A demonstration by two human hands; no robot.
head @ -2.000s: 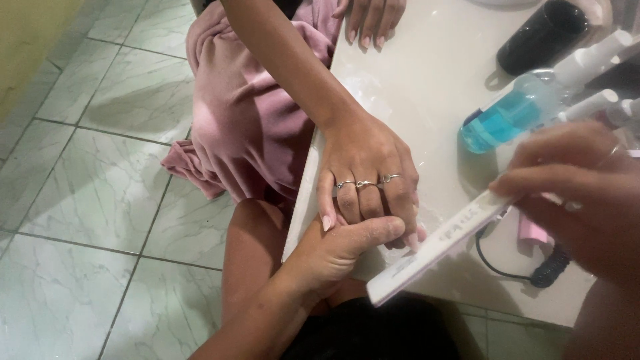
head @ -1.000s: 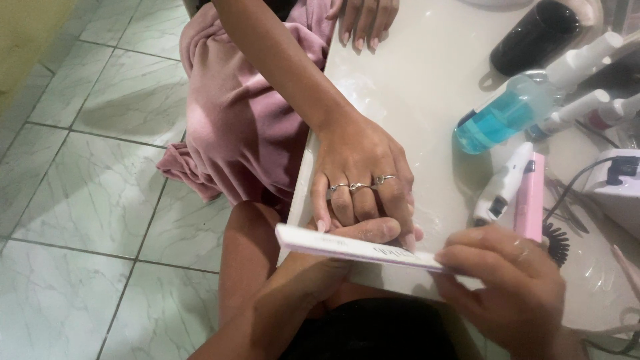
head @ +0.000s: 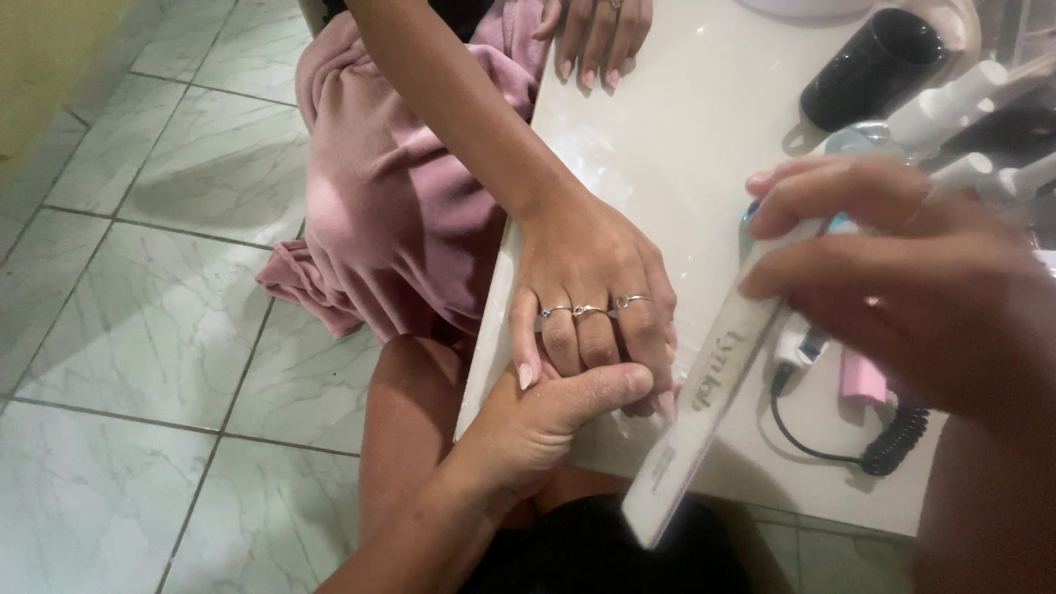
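Note:
My left hand (head: 536,421) grips the fingers of another person's hand (head: 586,256), its thumb lying across them; the fingers beneath are hidden. That hand wears several thin silver-coloured rings (head: 589,312) and has long pale-pink nails. In my right hand (head: 891,264), blurred, is a white nail file (head: 701,404) that bears writing. It is pinched near its upper end and slants down to the left, its lower end to the right of and below the held fingers. Fine pale dust shows on my left thumb.
Across the white table (head: 652,148) rests the other person's second hand (head: 598,37). At the right are a black cup (head: 873,70), white-capped bottles (head: 949,103), a pink object (head: 863,378) and a coiled black cord (head: 895,441). A pink cloth (head: 396,181) drapes over the person's lap at left.
From lying across above my left thumb, the nail file has swung to a steep slant on the right. My right hand has moved up, now partly covering the blue bottle. My left hand keeps its hold.

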